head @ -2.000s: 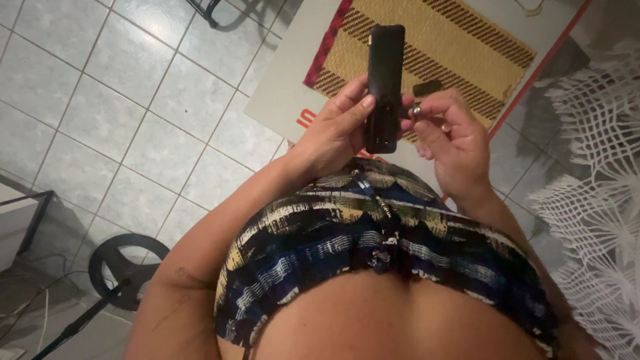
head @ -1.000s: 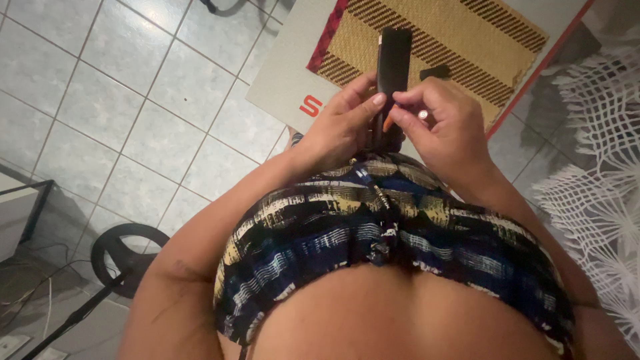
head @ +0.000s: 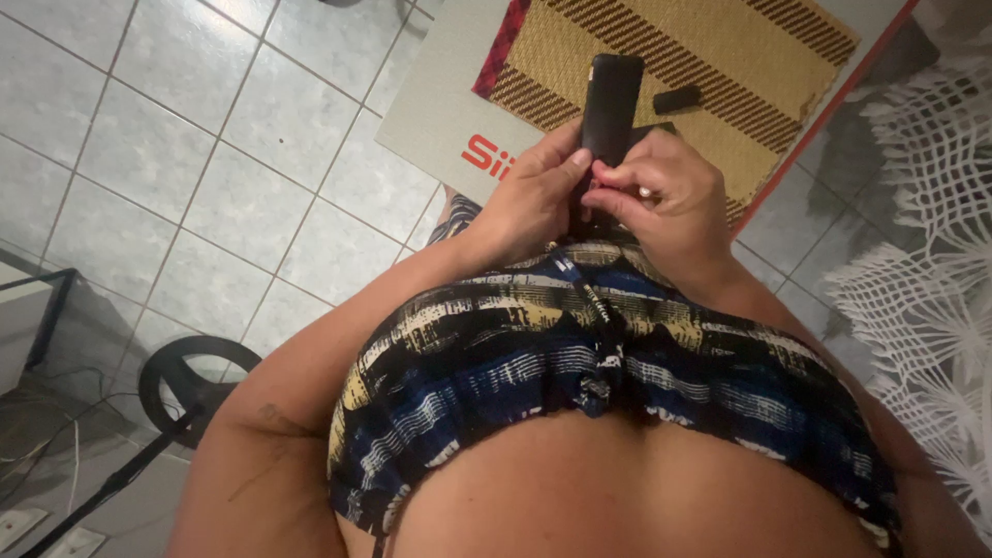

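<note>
My left hand (head: 535, 190) is closed around the lower part of a long black handheld device (head: 612, 101), which looks like a remote control or similar case and points away from me. At its near end, my right hand (head: 670, 194) pinches thumb and forefinger together; whether something small is between them cannot be told. A small white round thing, perhaps on a ring, shows at the right fingers. Just beyond the right hand, a small black piece (head: 676, 100) lies on a woven straw mat (head: 736, 77). Another dark flat piece (head: 652, 136) is partly hidden behind the right hand.
The mat lies on a grey board or box (head: 430, 108) with red lettering and a red edge. White crocheted cloth (head: 930, 232) hangs at the right. A black round stand base (head: 155, 372) with a pole, cables and a white object's corner (head: 23, 325) are at the left, on pale floor tiles (head: 310, 163).
My right hand has moved in to the near end of the black device. Two seconds ago it was to the right of the device, fingers apart from the end. The left hand still holds the device.
</note>
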